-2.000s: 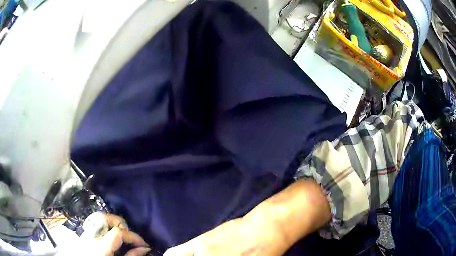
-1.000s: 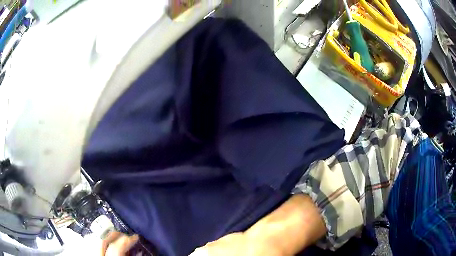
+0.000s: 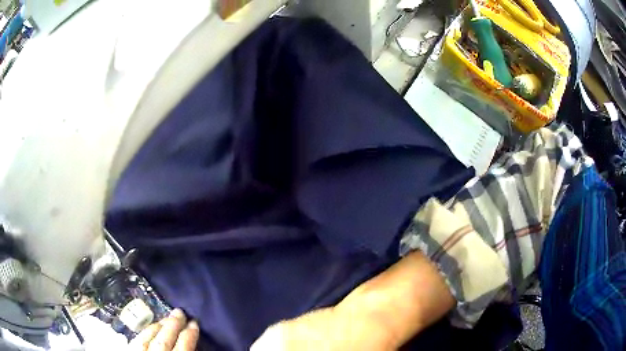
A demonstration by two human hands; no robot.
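A large dark navy cloth panel (image 3: 274, 171) lies creased over the machine bed. The off-white sewing machine arm (image 3: 68, 123) curves along the left. My left hand (image 3: 166, 334) is at the bottom edge, fingertips resting on the cloth's lower left edge beside a white knob (image 3: 136, 315); the rest is cut off. My right hand (image 3: 302, 336) lies on the cloth at the bottom; its fingers are out of the picture, so its grip cannot be seen. The metal parts under the machine head (image 3: 110, 281) are left of the cloth; the needle is not clear.
A yellow tool box (image 3: 504, 96) with a green-handled screwdriver (image 3: 491, 51) and yellow-handled scissors (image 3: 525, 17) stands at the upper right. The white bed with ruler marks (image 3: 460, 123) shows beside it. A pale band (image 3: 580, 34) curves behind the box.
My left fingers have moved from beside the white knob onto the cloth edge and lie flatter. My right hand has shifted only slightly. The view has shifted a little.
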